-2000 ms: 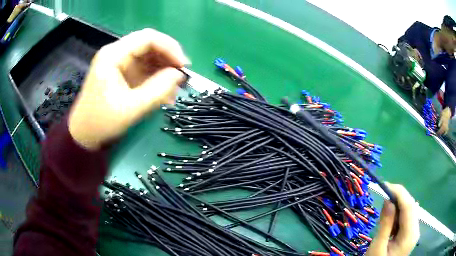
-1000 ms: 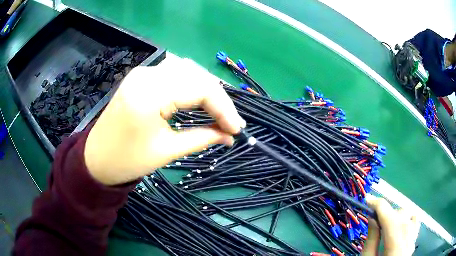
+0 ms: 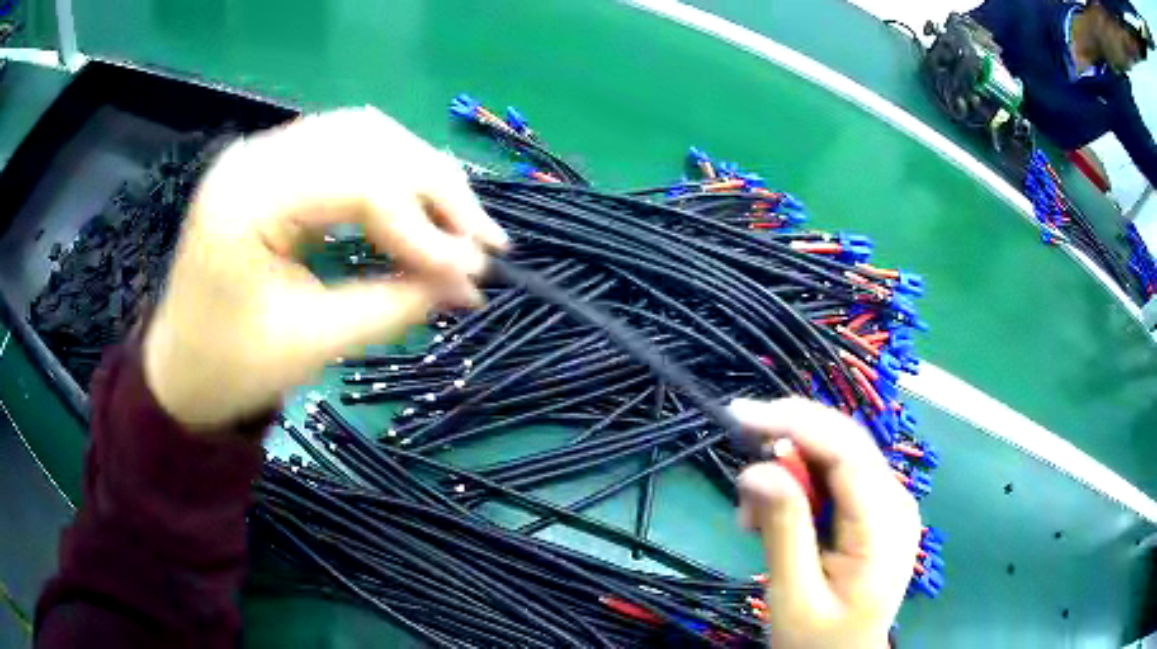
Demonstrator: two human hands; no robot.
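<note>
My left hand (image 3: 317, 266) pinches the far end of a black cable lead (image 3: 622, 336) between thumb and fingertips. The fingers hide that end, so I cannot tell whether a sleeve sits on it. My right hand (image 3: 825, 507) grips the same lead near its other end, where a short red part (image 3: 794, 467) shows between the fingers. The lead runs slanting and blurred above the main cable pile (image 3: 685, 260), whose blue and red ends point right and silver ends left.
A black tray (image 3: 51, 368) with loose black sleeve pieces stands at left, partly behind my left hand. A second cable pile (image 3: 419, 545) lies nearest me. A person in dark blue (image 3: 1059, 95) is at upper right beside a green and dark machine (image 3: 977, 76) and more blue-tipped cables (image 3: 1047, 197).
Both hands have moved left in view and closer together, with the lead between them. The silver end seen beside the left fingertips no longer shows. The whole view has shifted.
</note>
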